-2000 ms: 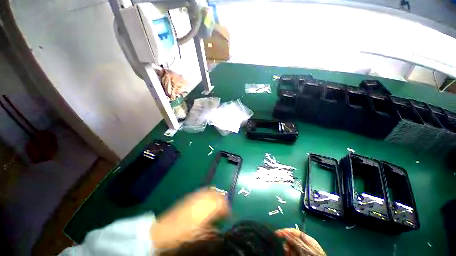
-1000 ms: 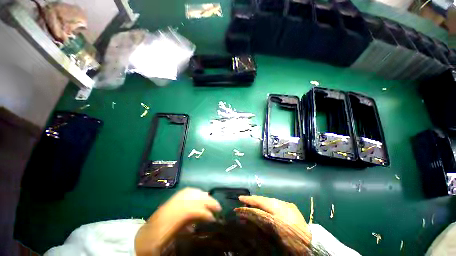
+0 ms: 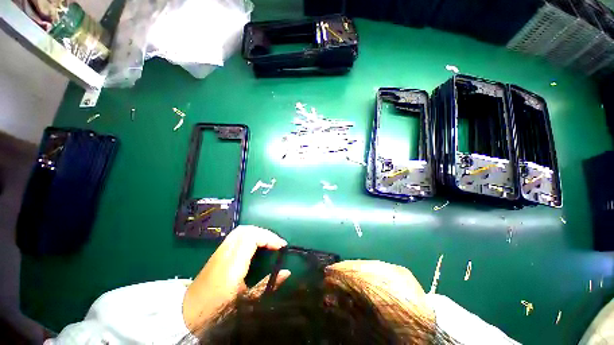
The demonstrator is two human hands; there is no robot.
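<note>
A dark phone middle frame (image 3: 311, 254) is held near the bench edge; only its top edge and left side show, the rest is hidden by the wearer's hair. My left hand (image 3: 232, 273) grips its left side, with the thumb and fingers around the edge. My right hand (image 3: 384, 283) is at its right corner, its fingertips partly hidden by hair; no tool can be made out in it. Another phone frame (image 3: 189, 180) lies alone on the green mat, left of centre. A loose pile of narrow whitish strips (image 3: 316, 137) lies at the centre.
Frame stacks stand at right (image 3: 471, 182) and top centre (image 3: 303, 59). A dark frame pile (image 3: 67, 195) is far left. Clear plastic bags (image 3: 195, 34) and a metal post (image 3: 54, 50) are upper left. Racked frames (image 3: 562, 37) line the far side. Stray strips lie around. A sleeve edge (image 3: 601, 330) shows lower right.
The view has tilted down and closer to the bench. My left hand left the lone frame at left, and both hands came together on another frame in front of me.
</note>
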